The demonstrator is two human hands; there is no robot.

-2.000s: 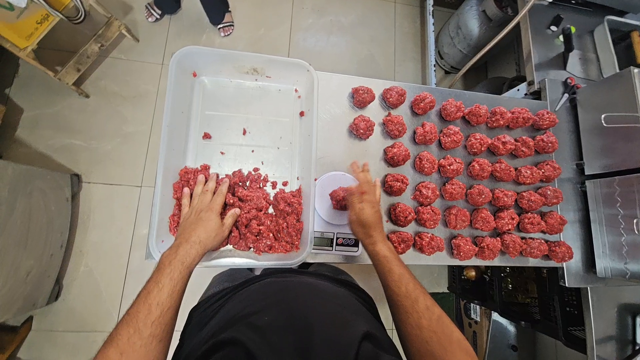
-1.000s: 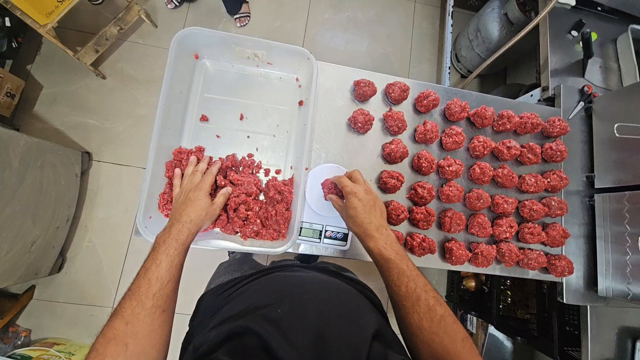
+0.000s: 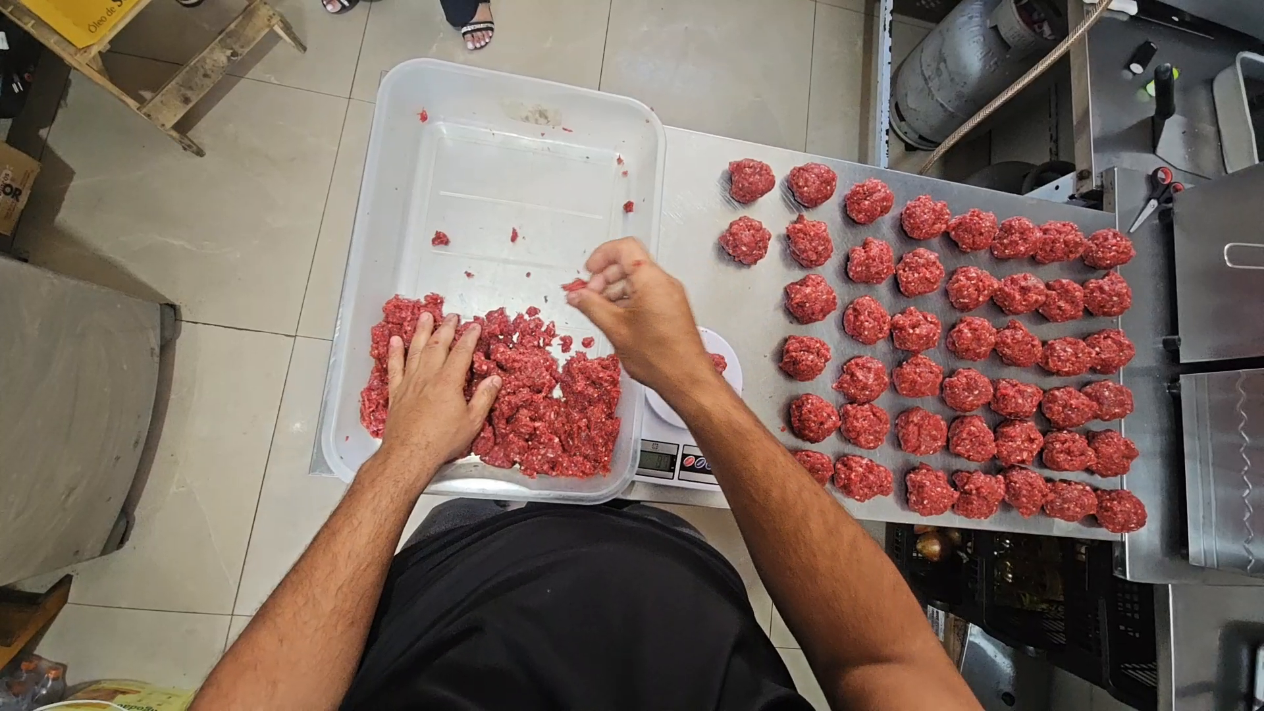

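Raw ground meat (image 3: 533, 395) lies in the near part of a translucent plastic tub (image 3: 395, 128). My left hand (image 3: 434, 385) rests spread on this meat, palm down. Above the tub's right side, my right hand (image 3: 632, 306) pinches a small bit of meat (image 3: 575, 285) between thumb and fingertips. Under my right wrist is a white digital kitchen scale (image 3: 660, 460), partly covered by the forearm; some meat (image 3: 718, 362) shows on its round platform. To the right, rows of ground-meat balls (image 3: 916, 329) sit on a stainless steel table (image 3: 701, 257).
Red-handled scissors (image 3: 1153, 197) and a knife (image 3: 1165, 109) lie at the upper right, near a gas cylinder (image 3: 968, 74). A wooden stand (image 3: 212, 64) is at the upper left. Another person's sandalled foot (image 3: 477, 30) shows beyond the tub. A black crate (image 3: 1047, 592) sits below the table.
My right hand has moved left from the scale to above the tub, with a small bit of meat in its fingers. My left hand has stayed on the meat.
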